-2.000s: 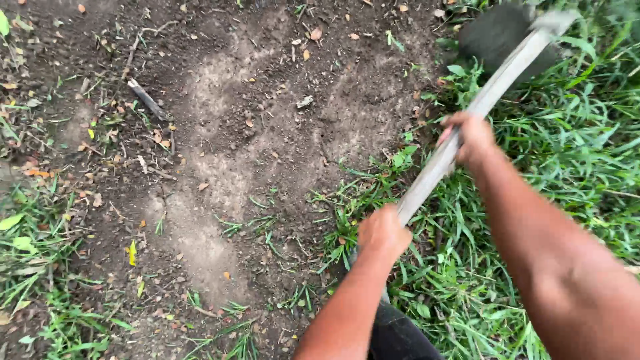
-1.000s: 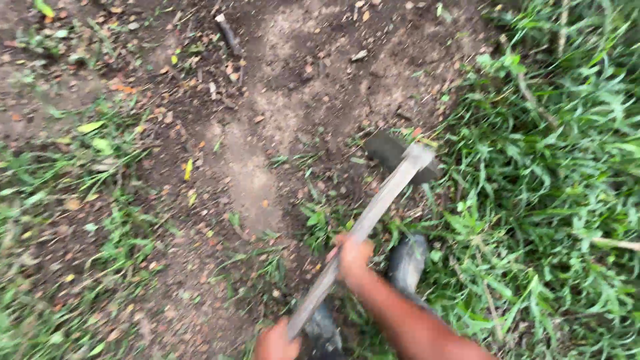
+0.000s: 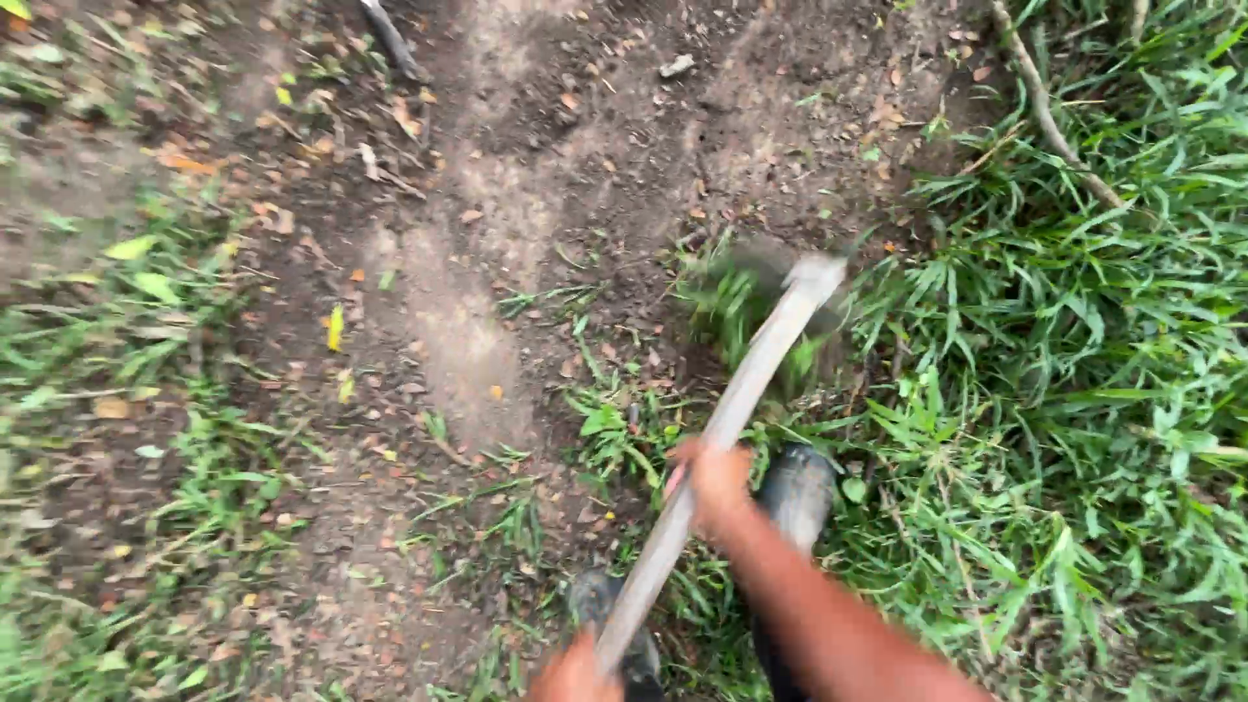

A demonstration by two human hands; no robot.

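Note:
A hoe with a pale wooden handle (image 3: 749,390) slants from the bottom middle up to the right. My left hand (image 3: 575,673) grips it near its lower end, partly cut off by the bottom edge. Higher on the shaft, just left of my right boot, my right hand (image 3: 714,480) is closed around it. The dark, blurred hoe blade (image 3: 756,271) is at the far end, at the border of soil and grass. A tuft of green grass (image 3: 736,312) lies against the blade and partly hides it.
Dark boots, the right one (image 3: 799,483) and the left one (image 3: 593,593), stand close to the handle. Dense grass (image 3: 1053,351) covers the right side. Bare soil (image 3: 546,156) with leaf litter runs up the middle. A branch (image 3: 1043,107) lies upper right, a stick (image 3: 390,39) upper left.
Two seconds ago the hoe blade was raised over the grass at the upper right; it is now lower, in front of my boots, with grass at it. Both hands have stayed on the handle.

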